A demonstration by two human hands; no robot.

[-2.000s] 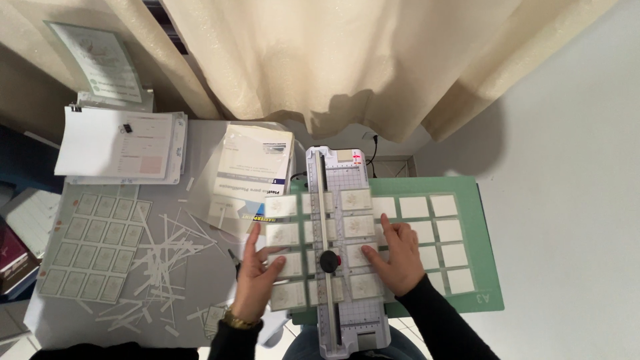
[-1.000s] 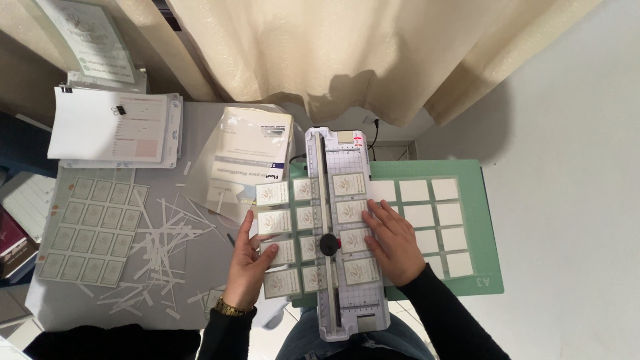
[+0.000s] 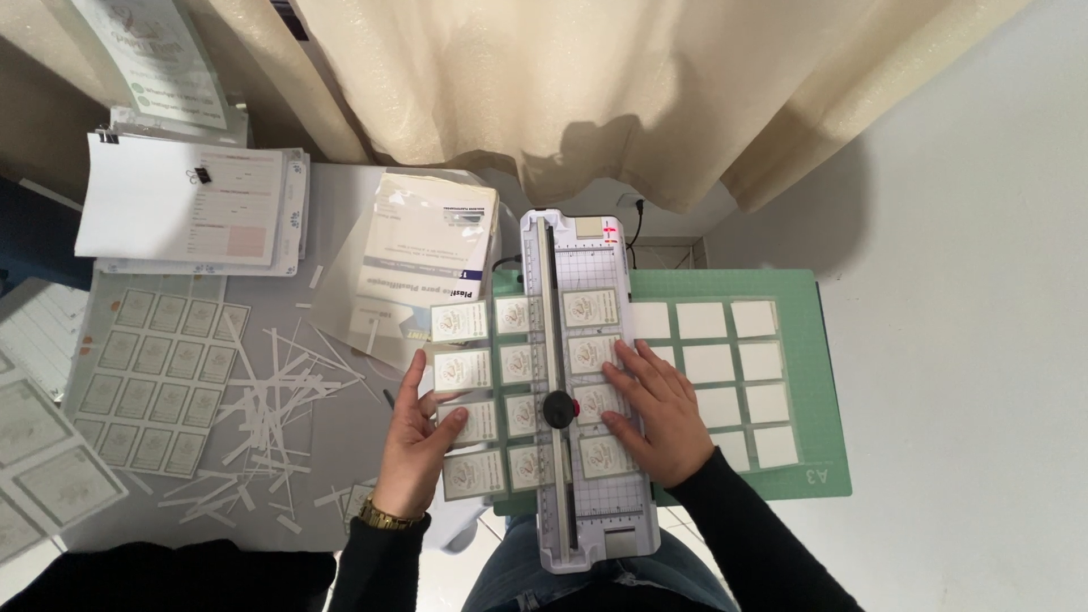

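Note:
A white paper trimmer (image 3: 600, 501) with a black round cutter knob (image 3: 558, 410) rests lengthwise over a green cutting mat (image 3: 803, 340). A clear laminated sheet of printed cards (image 3: 517, 364) passes beneath the trimmer's rail, with card columns on both sides. My left hand (image 3: 412, 446) grips the sheet's left edge, thumb on top and fingers partly behind. My right hand (image 3: 659, 408) lies over the cards right of the rail, fingers spread and pressing on them. Farther right, a laminated sheet with blank white rectangles (image 3: 712, 364) lies on the mat.
On the grey table (image 3: 340, 476) at left are scattered white paper strips (image 3: 272, 399), a laminated card sheet (image 3: 161, 382) and a stack of papers with binder clips (image 3: 170, 200). A laminating pouch pack (image 3: 425, 246) lies behind my left hand. A curtain (image 3: 544, 85) hangs at the back.
My right hand has shifted slightly inward over the cards beside the rail. The card sheet has moved left relative to the trimmer since the earliest frame, with my left hand at its edge.

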